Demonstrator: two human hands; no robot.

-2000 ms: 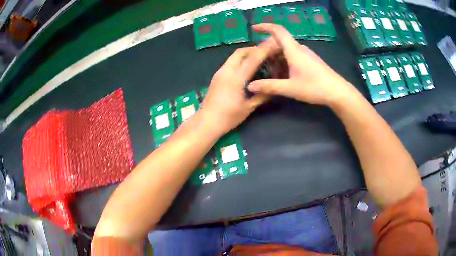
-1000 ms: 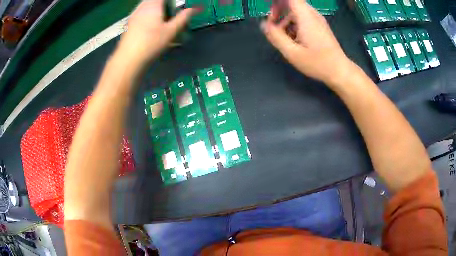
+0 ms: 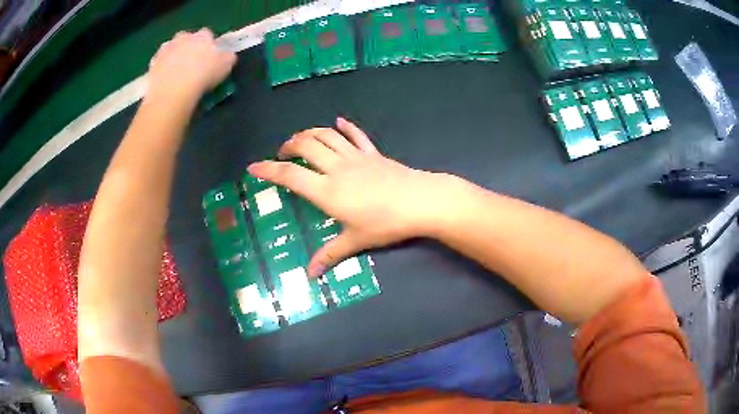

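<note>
Three long green PCB strips (image 3: 282,242) lie side by side on the black mat, each with pale or brownish square pads. My right hand (image 3: 348,190) is over the rightmost strip, fingers spread, and hides part of it; whether it grips the strip cannot be told. My left hand (image 3: 190,63) is at the upper left by the pale rail, with its fingers curled down over a green board (image 3: 219,95) that shows only in part under the hand.
Boards with brown pads (image 3: 433,34) lie in a row at the back. Board stacks with pale pads (image 3: 604,113) stand at the right. A red bubble bag (image 3: 49,283) lies left, partly behind my left arm. A clear plastic bag (image 3: 706,89) and black device (image 3: 693,180) are far right.
My right hand has moved from the back row down and left onto the strips. My left hand has moved left, away from the back row. The view has shifted, so the bench items appear displaced.
</note>
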